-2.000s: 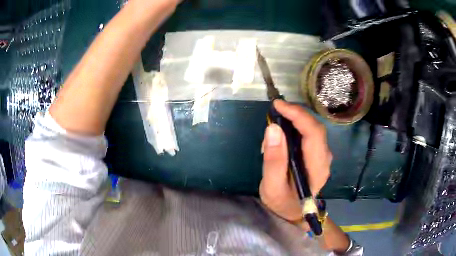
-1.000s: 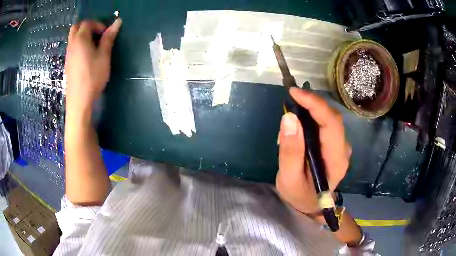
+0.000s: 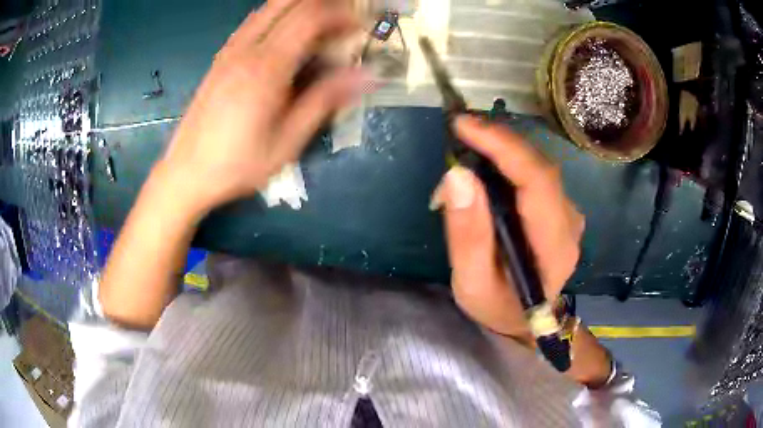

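My right hand [image 3: 514, 238] holds the black soldering iron [image 3: 510, 226], its metal barrel pointing up and left over the cream tape pad [image 3: 494, 54]. The tip is by a bright tape patch. A small dark and silver module [image 3: 386, 27] shows at the left part of the pad, close to the iron tip; contact cannot be told. My left hand [image 3: 259, 104] is blurred, its fingers spread around the left end of the pad beside the module. Whether it holds anything is unclear. It hides most of the loose tape strip [image 3: 287, 186], whose torn lower end shows.
The tape-roll ring [image 3: 552, 79] with silvery shavings stands right of the pad. Small dark parts [image 3: 155, 84] lie on the green mat [image 3: 376, 217] at left. A clear dimpled tray [image 3: 54, 142] is at far left. Black equipment and cables are at right. A cardboard box [image 3: 46, 359] is on the floor.
My left hand has moved from the far left mat to the left end of the pad. The module now shows there. My right hand and the iron have shifted slightly left in view.
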